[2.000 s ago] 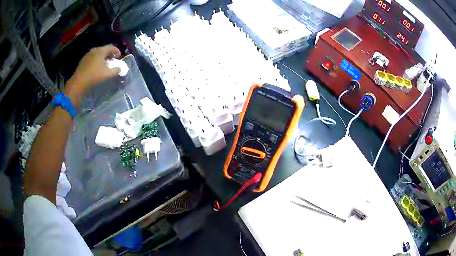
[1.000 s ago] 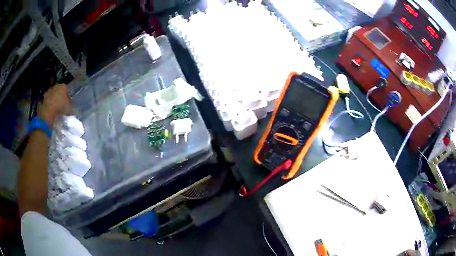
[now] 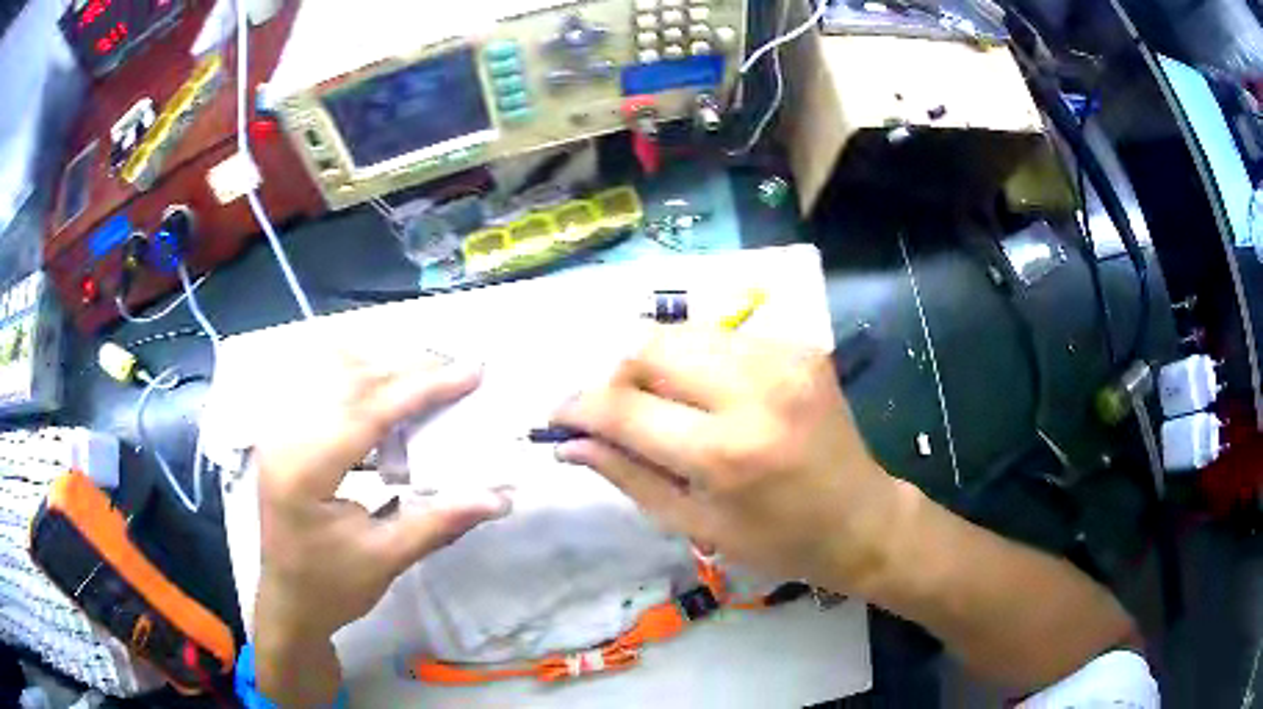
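My left hand [image 3: 339, 506] reaches over the white mat [image 3: 312, 374], thumb and forefinger around a white block that looks like a charger [image 3: 450, 436]. Glare washes out its edges. My right hand [image 3: 734, 450] pinches a short dark probe [image 3: 557, 434] just right of the block, tip pointing left. Whether they touch cannot be told. A crumpled white sheet or bag [image 3: 533, 582] lies below the hands, with an orange cable [image 3: 554, 668] along its lower edge. A small black cylinder [image 3: 670, 306] and a yellow piece [image 3: 745, 309] lie above my right hand.
A cream bench meter [image 3: 513, 104] stands behind the mat, with a yellow strip [image 3: 551, 234] before it. The red power box [image 3: 277, 180] is at the upper left, the orange multimeter [image 3: 132, 582] at the lower left. Two white chargers [image 3: 1191, 439] are at the right.
The view has swung right from the grey bin to the mat. My left hand has left the bin and is over the mat. My right hand has come into view with the probe.
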